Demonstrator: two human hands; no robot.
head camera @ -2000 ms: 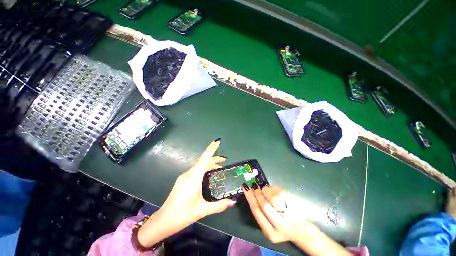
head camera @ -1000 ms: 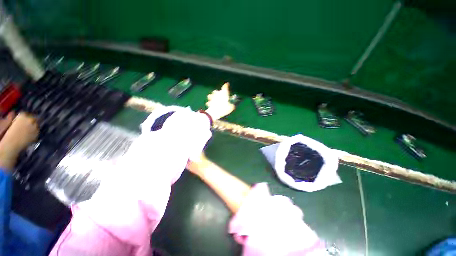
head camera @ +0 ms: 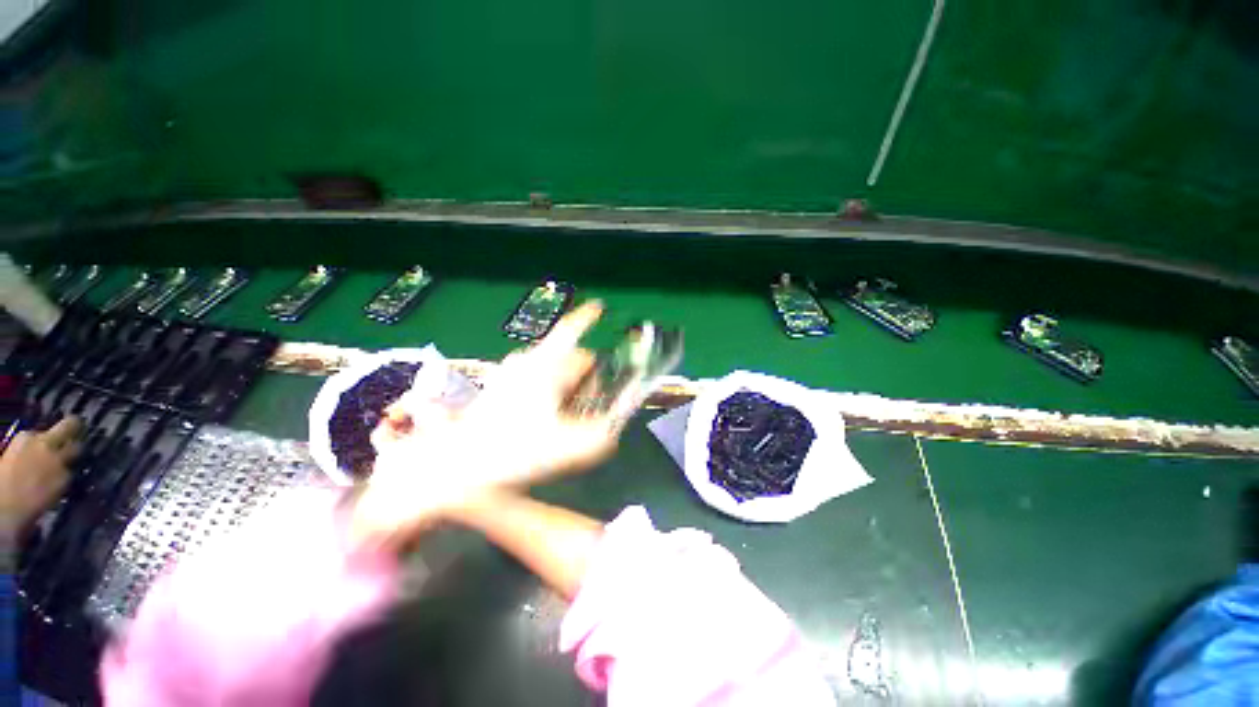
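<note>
My left hand [head camera: 552, 394] is over the belt's near edge, blurred, with a phone unit [head camera: 645, 362] between its fingers and thumb. My right forearm passes under my left arm. The fingertips of my right hand [head camera: 394, 421] show at the left white bag [head camera: 327, 414] of black parts; the rest of that hand is hidden by my left arm, and I cannot tell whether it holds a part. The right parts bag [head camera: 815, 470] stands open on the bench, full of black pieces.
Several phone units lie spaced along the green belt [head camera: 690, 311], behind a worn whitish strip [head camera: 994, 419]. A clear blister tray [head camera: 207, 504] and dark trays [head camera: 180, 366] are at left, with another person's hand [head camera: 35, 477]. A blue sleeve [head camera: 1215, 649] is at lower right.
The view has shifted. My left hand, empty over the belt a second ago, now has a phone unit and is nearer the bench. My right hand's fingertips now show at the left bag.
</note>
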